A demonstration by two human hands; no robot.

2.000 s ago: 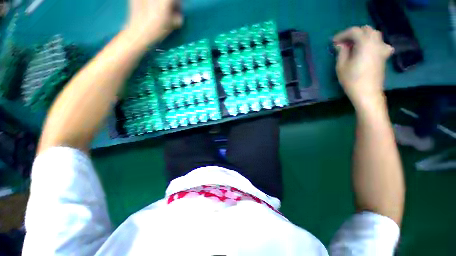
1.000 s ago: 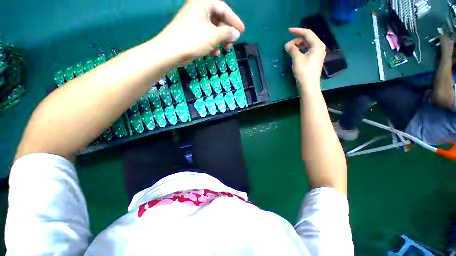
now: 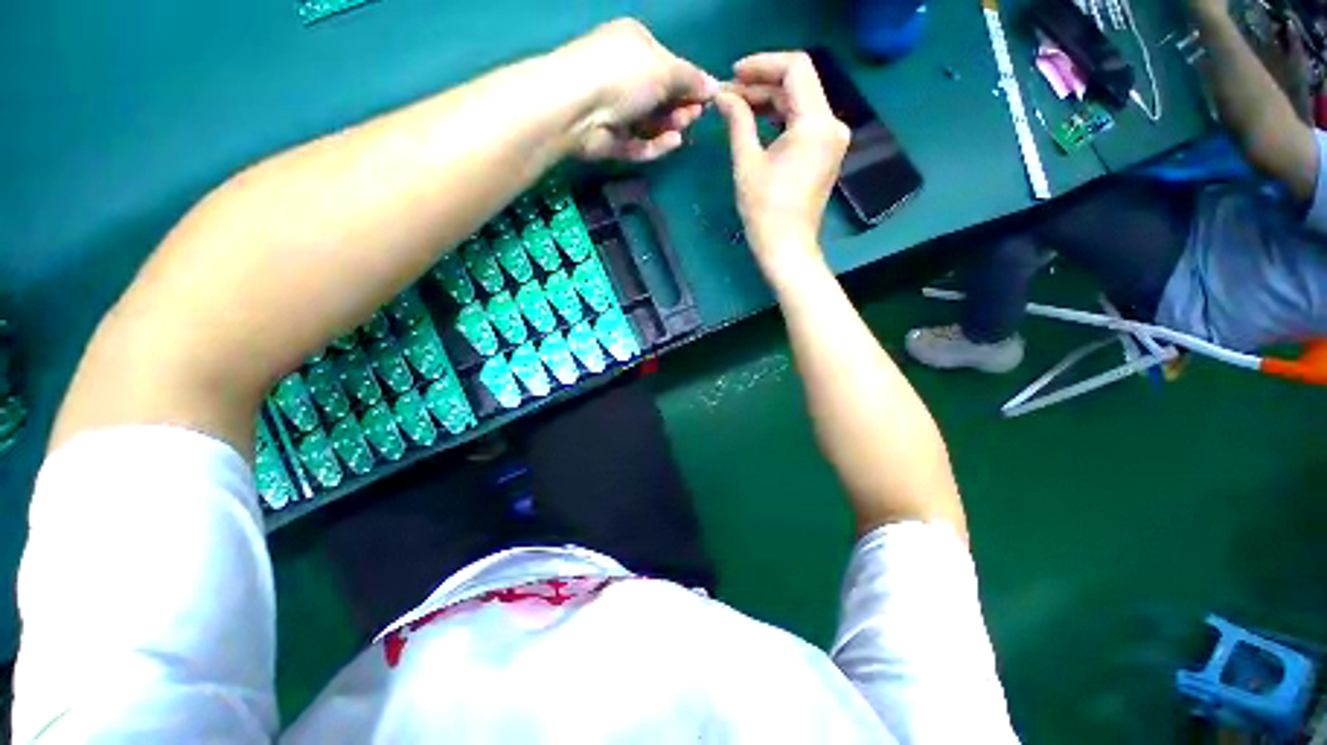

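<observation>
Circuit board panels (image 3: 539, 306), bright green with rows of small tapered boards, lie in a black tray (image 3: 655, 269) along the bench edge. My left forearm covers part of them. My left hand (image 3: 638, 99) is above the mat beyond the tray's right end, thumb and finger pinched. My right hand (image 3: 790, 146) meets it from the right, its thumb and finger also together. A tiny pale small component (image 3: 720, 90) seems to be between the touching fingertips, mostly hidden by them. A few loose bits (image 3: 720, 226) lie on the mat right of the tray.
A black phone-like rectangle (image 3: 878, 175) lies just right of my right hand. Beyond are a blue object (image 3: 889, 26), a white strip (image 3: 1019, 102) and a dark item with pink (image 3: 1077, 61). Another person (image 3: 1237, 248) sits at right. A blue stool (image 3: 1252, 677) stands on the floor.
My hands, apart before, have come together at the fingertips right of the tray. The view has shifted right, so the tray and panels now appear further left.
</observation>
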